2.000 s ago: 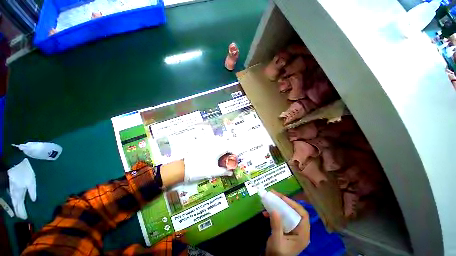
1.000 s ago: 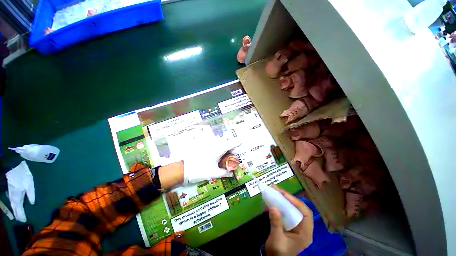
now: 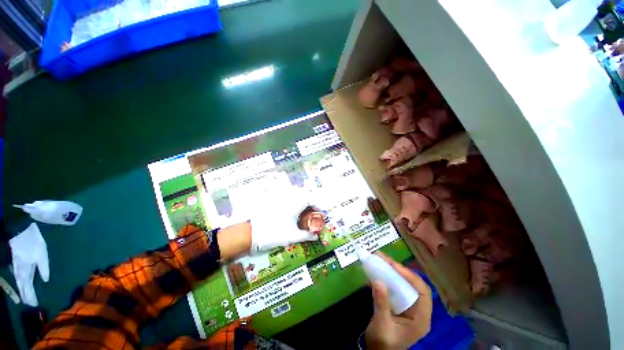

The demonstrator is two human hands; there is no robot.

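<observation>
My left hand point(image 3: 279, 225), in a thin white glove, holds a pink hollow moulded part point(image 3: 314, 221) above the printed sheet point(image 3: 274, 288), its open end facing up and right. My bare right hand point(image 3: 399, 316) holds a white squeeze bottle point(image 3: 390, 281), its nozzle pointing up and left. The nozzle tip is a little below and right of the part, not touching it. The glove and sheet are overexposed, so the fingers are hard to make out.
A cardboard carton point(image 3: 357, 123) with many pink parts stands inside the grey housing point(image 3: 510, 102) at right. A spare bottle point(image 3: 55, 212) and an empty white glove point(image 3: 29, 262) lie at left. A blue bin point(image 3: 137, 42) is at upper left on the green surface.
The lone pink part on the green surface moved right to the housing's edge and is now out of sight. My right hand and bottle have moved slightly right and down.
</observation>
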